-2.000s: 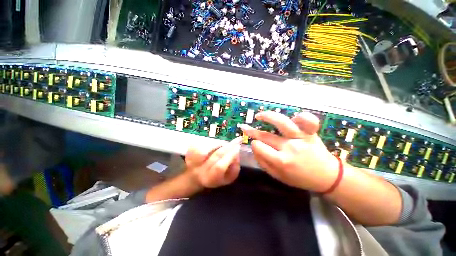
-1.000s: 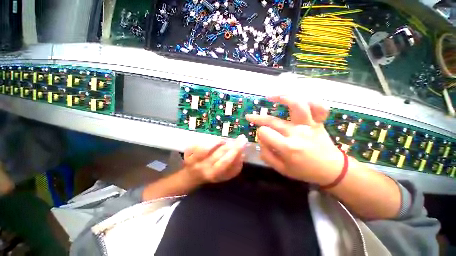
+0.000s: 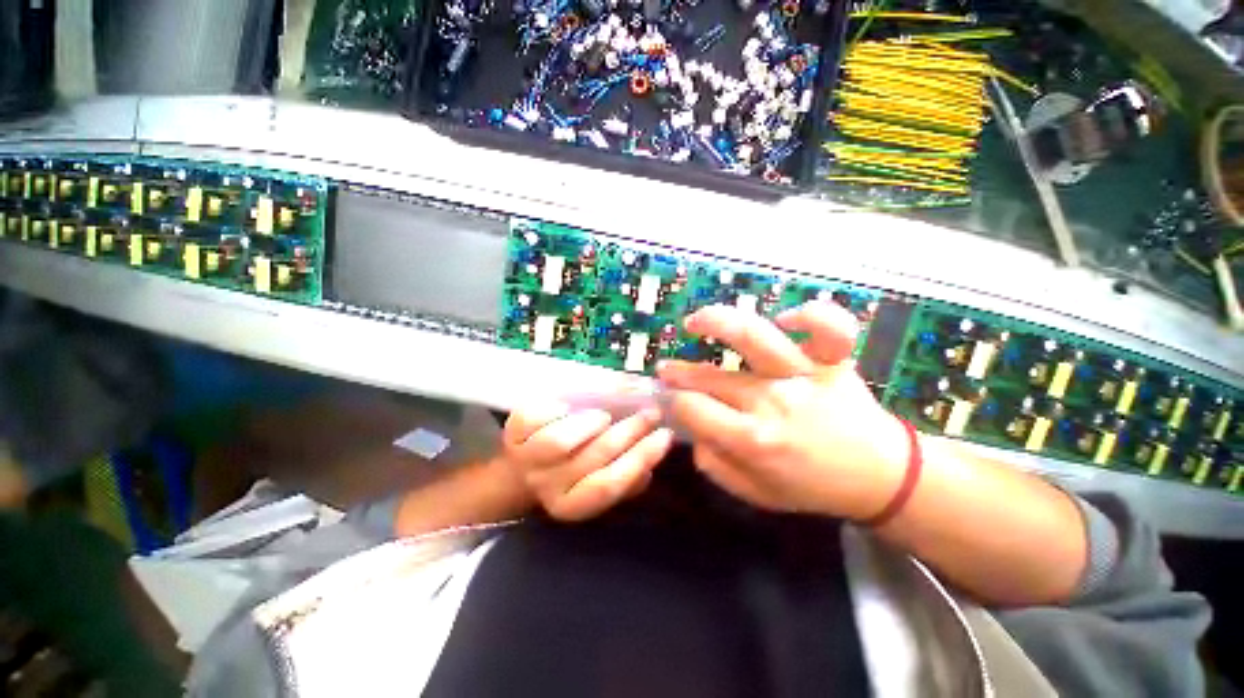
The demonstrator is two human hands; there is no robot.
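My left hand [image 3: 587,453] has its fingers curled, its tips meeting those of my right hand [image 3: 789,416] in front of the middle circuit board panel [image 3: 584,311]. A tiny pale component [image 3: 663,396] shows faintly between the fingertips of both hands; its type is unclear. My right thumb and forefinger are pinched, with the other fingers spread over the panel and hiding part of it. The panel carries white blocks in two rows and lies in the conveyor rails [image 3: 409,375].
Beyond the rail are a black tray [image 3: 471,126] of mixed components, yellow wires [image 3: 907,116], a thin metal strip [image 3: 1034,171] and a round metal object [image 3: 1064,137]. More board panels lie left [image 3: 205,225] and right [image 3: 1064,396], separated from the middle panel by dark gaps.
The middle panel has shifted right, widening the gap on its left. My hands stay together at its near edge, with small finger movements.
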